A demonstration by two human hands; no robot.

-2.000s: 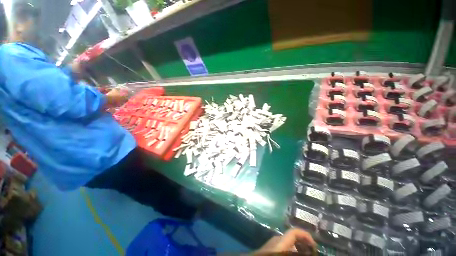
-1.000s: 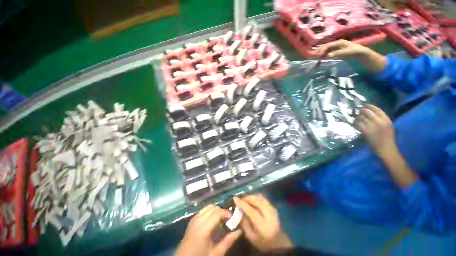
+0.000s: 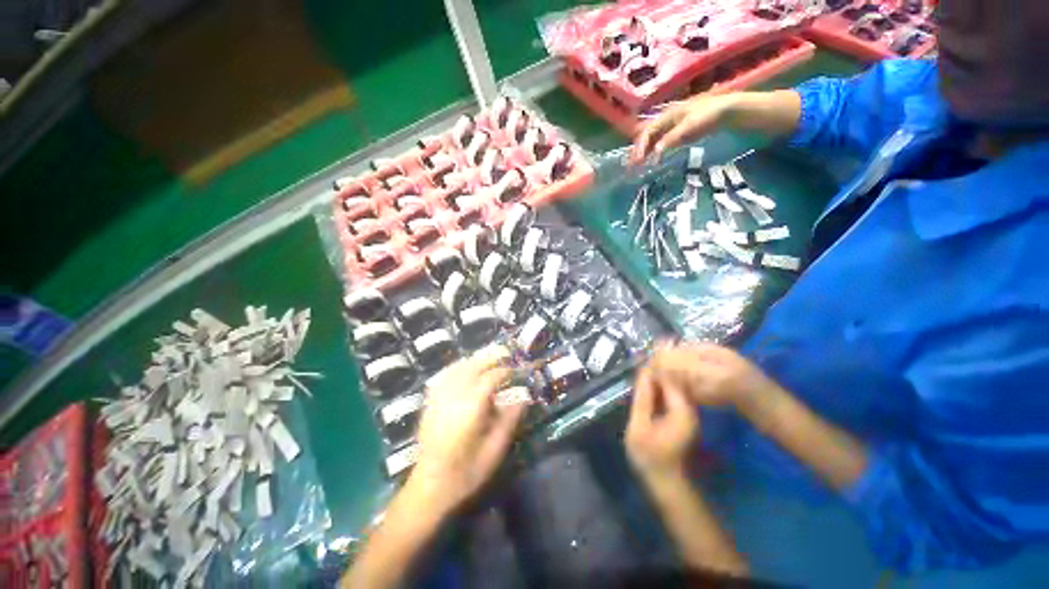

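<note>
A black compartment tray (image 3: 627,301) holds rows of white-and-black looped bands. My left hand (image 3: 462,423) is over its near edge, with a looped band (image 3: 512,395) between the thumb and fingertips. My right hand (image 3: 664,428) is just right of the tray's near corner, with its fingers drawn together. Another person's hand touches or overlaps it, and whether it holds anything is unclear. A pink-orange compartment tray (image 3: 579,182) with more looped bands adjoins the black tray at the back.
A heap of loose white straps (image 3: 213,443) lies at left beside a red tray (image 3: 78,483). A person in a blue smock (image 3: 920,334) is at right, one hand (image 3: 696,119) near loose straps (image 3: 719,224) on clear film. Stacked red trays (image 3: 604,107) stand behind.
My hands have moved apart. The left has moved up over the tray with the band, the right has moved right. The other person's near hand has come down beside mine. The camera view has shifted.
</note>
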